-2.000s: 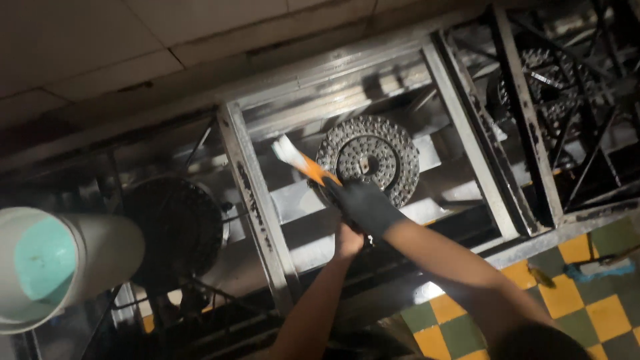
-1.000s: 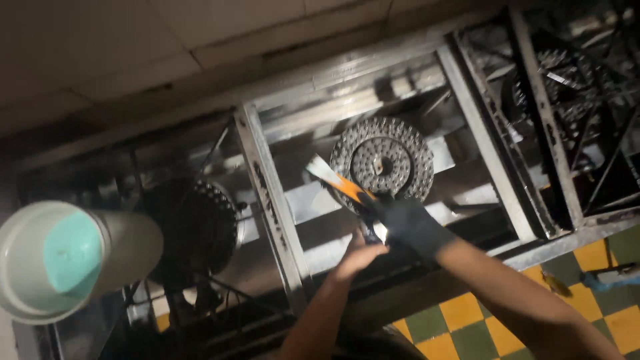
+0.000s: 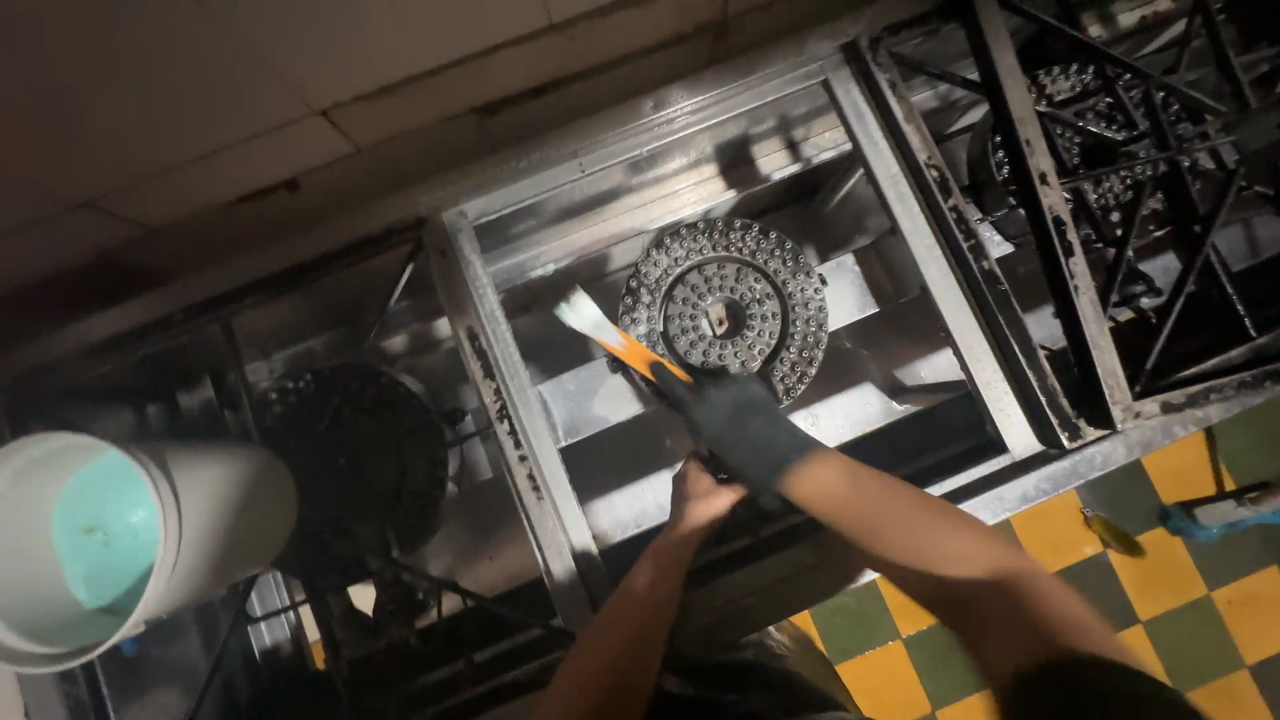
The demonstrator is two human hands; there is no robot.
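My right hand, in a dark glove, grips a brush with an orange handle and pale bristles. The brush lies over the left edge of a round cast gas burner studded with small nozzles, and its bristle end points up and left. My left hand is ungloved and sits low, just below the glove, near the front of the open burner bay. Its fingers are partly hidden, and what they touch cannot be made out.
A white bucket holding turquoise liquid stands at the left, by a dark burner. Metal bars frame the bay. A black grate covers another burner at right. Beyond the front edge lies a yellow and green tiled floor.
The brush and gloved hand have shifted left and up relative to the burner since one second ago. The left hand stays low beside the glove.
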